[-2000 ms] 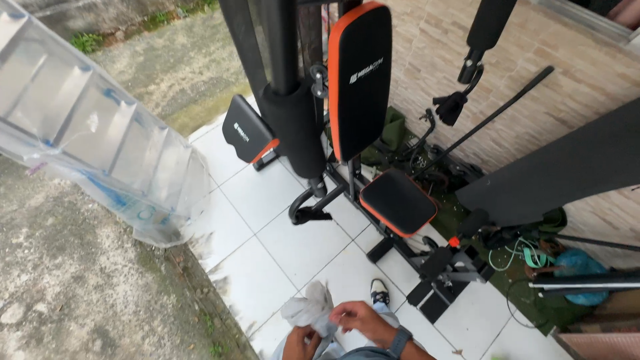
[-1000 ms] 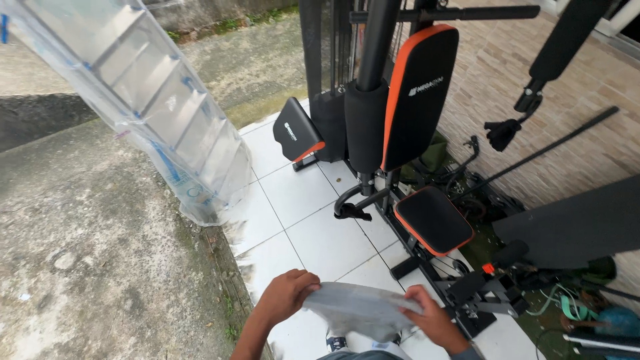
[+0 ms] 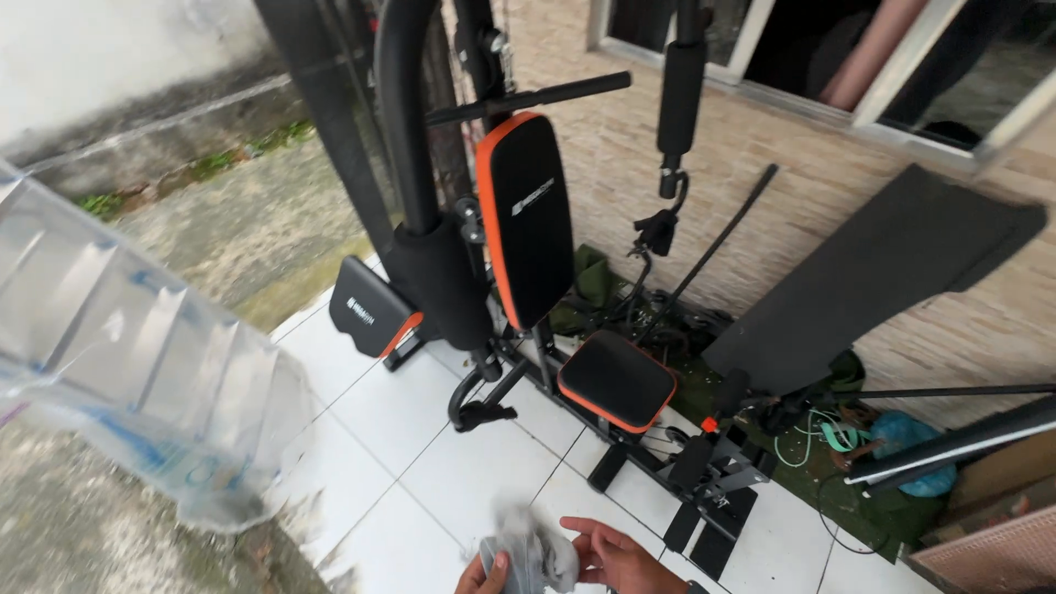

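Note:
A crumpled grey cloth (image 3: 528,553), partly blurred, is at the bottom centre of the view. My left hand (image 3: 483,575) grips it from the left, thumb on top. On its right side my right hand (image 3: 615,557) has its fingers spread and touches or nearly touches the cloth; which of the two cannot be told. Beyond the hands stands a home gym machine with an orange-edged black backrest (image 3: 528,219), a black seat pad (image 3: 617,381) and a foam-covered press arm (image 3: 441,285).
A plastic-wrapped shelf-like object (image 3: 165,355) leans in at the left. White floor tiles (image 3: 462,470) lie under the machine. At the right are a dark grey mat (image 3: 858,280) against the brick-patterned wall, a blue bag (image 3: 912,450) and long padded bars (image 3: 957,445).
The cloth was stretched flat between both hands one second ago; now it is bunched up at my left hand. My right hand's fingers have spread. The view has shifted.

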